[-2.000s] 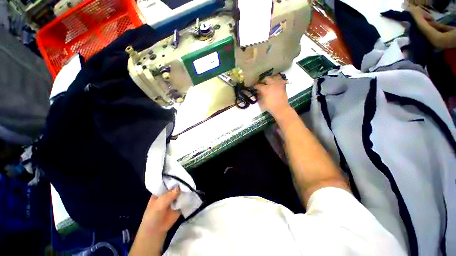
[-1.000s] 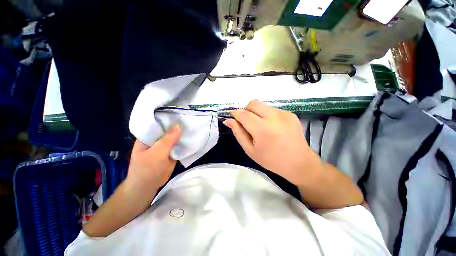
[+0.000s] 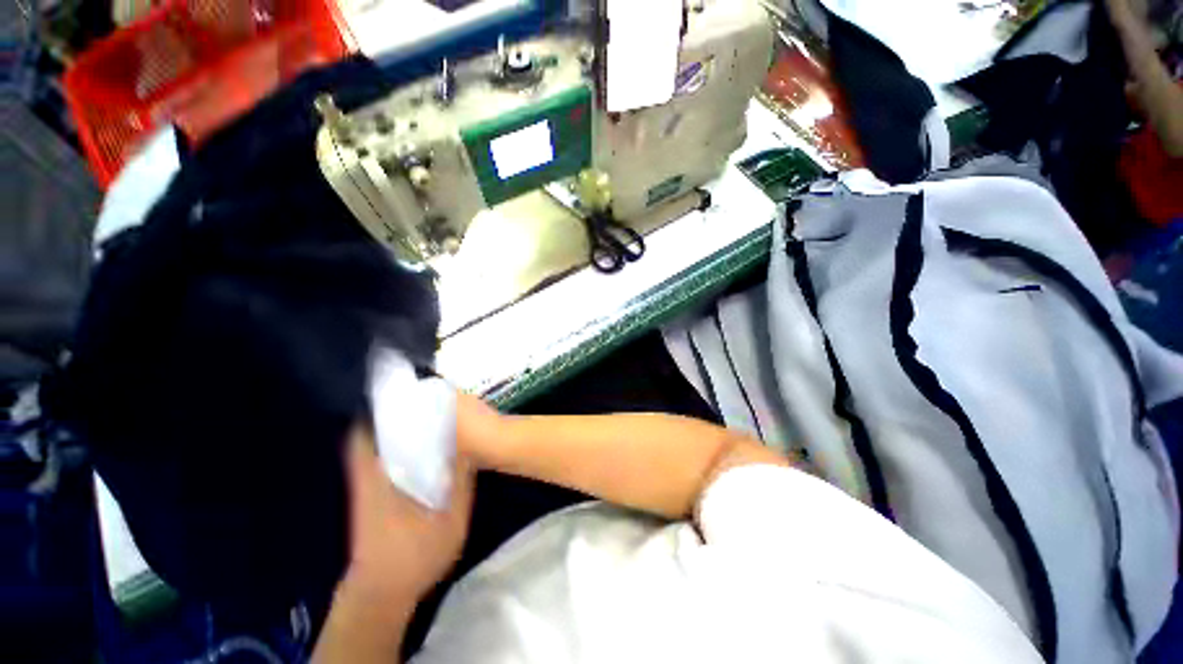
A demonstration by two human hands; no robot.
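The navy garment [image 3: 247,350] hangs over the left end of the table and fills the left side. Its light-grey panel [image 3: 413,428] is blurred at my hands. My left hand [image 3: 405,519] holds the lower part of the panel, with its fingers blurred. My right hand [image 3: 470,435] is beside the panel, partly hidden behind it, and its fingers do not show clearly. Black-handled scissors [image 3: 612,244] lie on the machine bed next to a small yellow tool [image 3: 594,191].
The cream sewing machine [image 3: 675,130] stands behind the table's green edge [image 3: 584,340]. Light-grey cloth with black stripes [image 3: 986,389] is heaped at the right. A red-orange basket [image 3: 195,65] is at the back left. Another person's arm [image 3: 1148,78] shows at the upper right.
The view has swung up, bringing the whole machine back in. My right hand has moved left to the grey panel, and the dark slim tool it held there is no longer visible.
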